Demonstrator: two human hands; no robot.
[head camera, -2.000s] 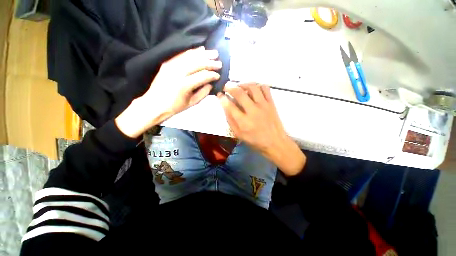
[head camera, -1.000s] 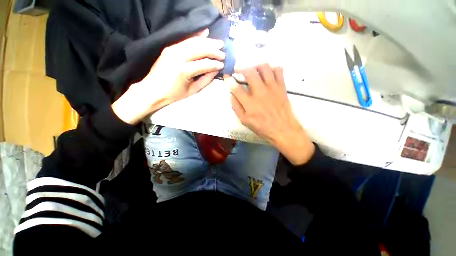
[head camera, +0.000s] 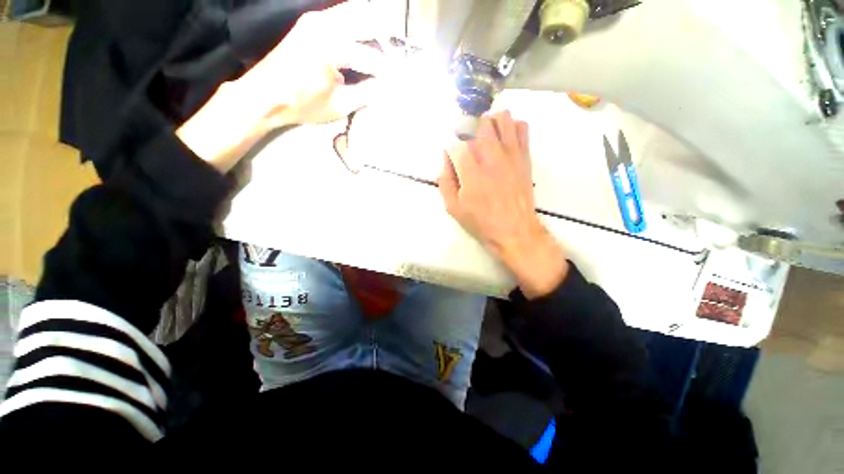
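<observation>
The black fabric garment piece (head camera: 130, 69) lies at the upper left, bunched under and behind my left hand (head camera: 310, 69). My left hand is at the cloth's right edge, its fingers washed out by the lamp glare, so its grip cannot be told. My right hand (head camera: 490, 176) rests on the machine bed (head camera: 407, 222) beside a small round dark part under the sewing machine head (head camera: 639, 83). What its fingertips touch is not clear. The presser foot and needle are lost in the glare. A thin dark loop, maybe thread, lies on the bed between the hands.
Blue thread snips (head camera: 629, 190) lie on the bed right of my right hand. A yellow ring (head camera: 583, 98) shows partly behind the machine arm. The control panel (head camera: 722, 302) is at the right table edge. Brown cardboard (head camera: 32, 176) is at left, a blue basket (head camera: 713, 380) below right.
The view has shifted, showing more of the machine head. My left hand and the cloth have moved up and left, away from my right hand. The thin loop on the bed now shows.
</observation>
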